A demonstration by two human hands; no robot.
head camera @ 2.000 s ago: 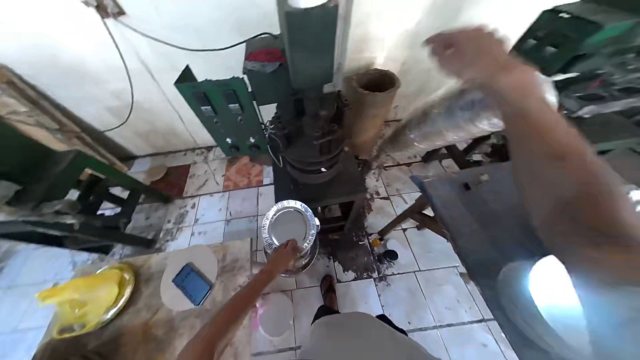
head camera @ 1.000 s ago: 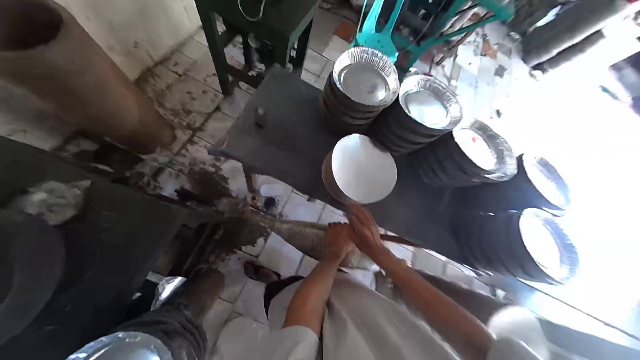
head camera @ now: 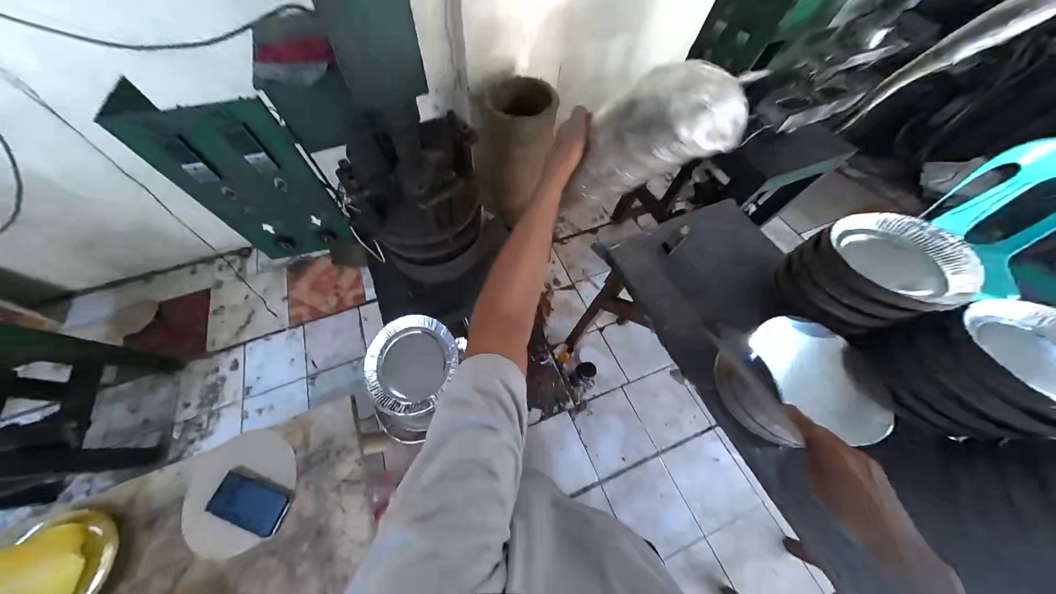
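My left hand [head camera: 572, 142] reaches to the near left side of a long roll wrapped in clear plastic [head camera: 672, 124], leaning beside a brown hollow cylinder [head camera: 516, 157]; its fingers are partly hidden. Low over the dark table [head camera: 701, 256], my right hand [head camera: 833, 458] is blurred, its fingers closed on a thin flat strip-like piece [head camera: 755, 379]. Just beyond that piece are a pale round sheet [head camera: 821, 379] and the rim of a round stack [head camera: 734, 404]. Crimped foil plates [head camera: 903, 256] top dark stacks to the right.
A green press machine [head camera: 421, 198] with a control box [head camera: 227, 169] stands ahead. Foil plates [head camera: 411, 365] sit below it. A stone-like tabletop [head camera: 330, 470] at lower left bears a phone [head camera: 249, 502] and a gold-coloured dish [head camera: 103, 549]. A turquoise chair [head camera: 1002, 198] stands at right.
The view has swung from the table back towards the press. My hands, close together one second ago, are now far apart, the left at the wrapped roll and the right over the table.
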